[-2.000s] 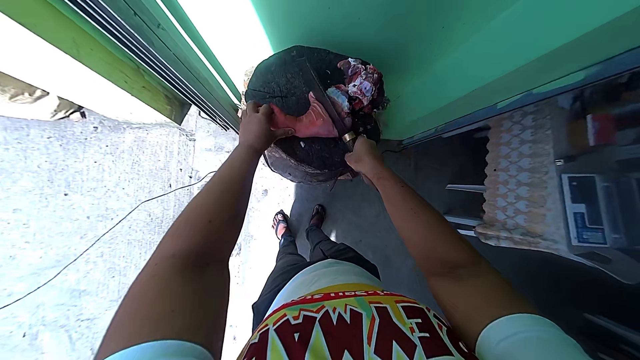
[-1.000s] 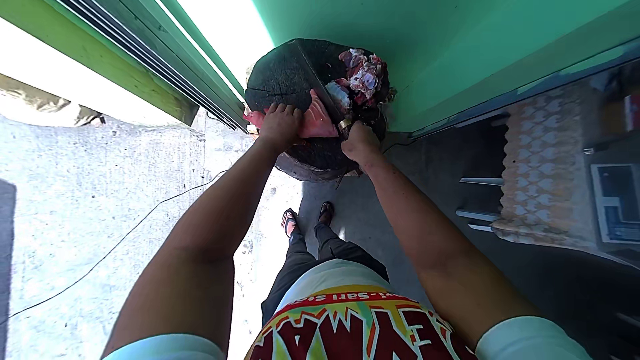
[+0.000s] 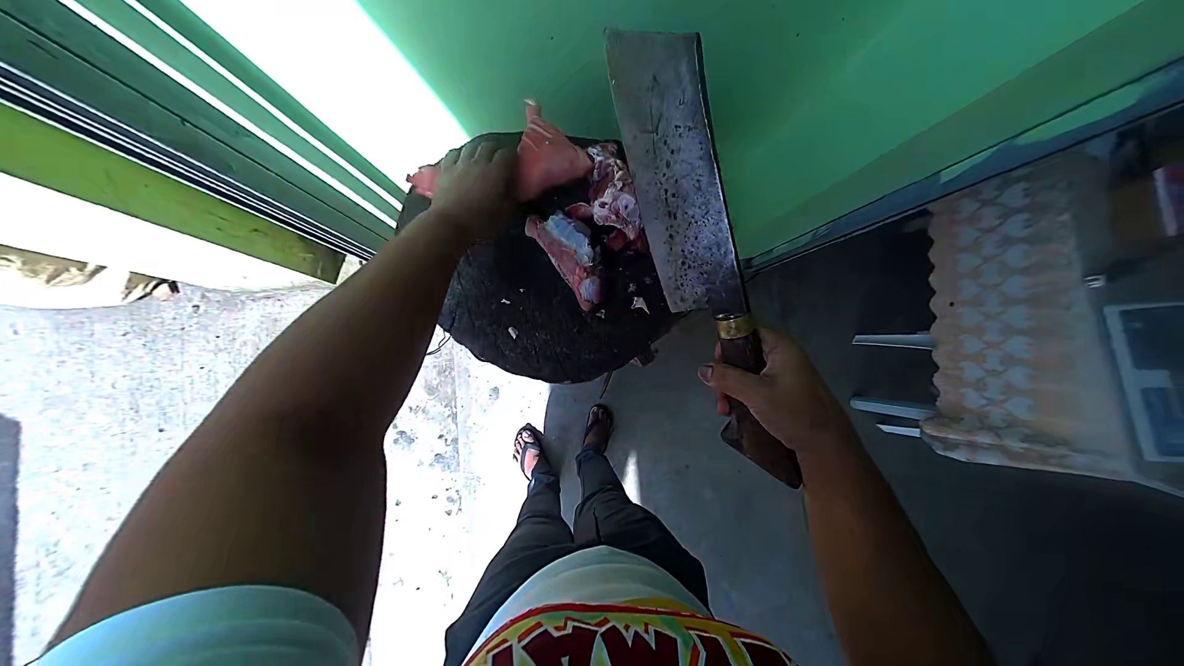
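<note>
A large meat cleaver (image 3: 675, 176) is raised to the right of a dark round wooden chopping block (image 3: 527, 324), its wooden handle held in my right hand (image 3: 763, 393). On the block's upper left, my left hand (image 3: 476, 190) lies over a pink piece of raw meat (image 3: 550, 157), fingers bent around it; the meat shows on both sides of the hand. A separate cut piece with bone (image 3: 569, 254) rests near the middle of the block. Chopped meat chunks (image 3: 613, 194) lie in a heap at the block's upper right, partly behind the blade.
A green wall (image 3: 832, 120) stands directly behind the block. At the right is a table with a patterned cloth (image 3: 1004, 314) and an object with a framed panel (image 3: 1152, 379). Green sliding-frame rails (image 3: 185, 157) run along the left. My feet are on the concrete floor below the block.
The cleaver has come up off the block and out to the right in my right hand. My left hand and the pink meat have moved toward the block's far side. A cut piece now lies apart.
</note>
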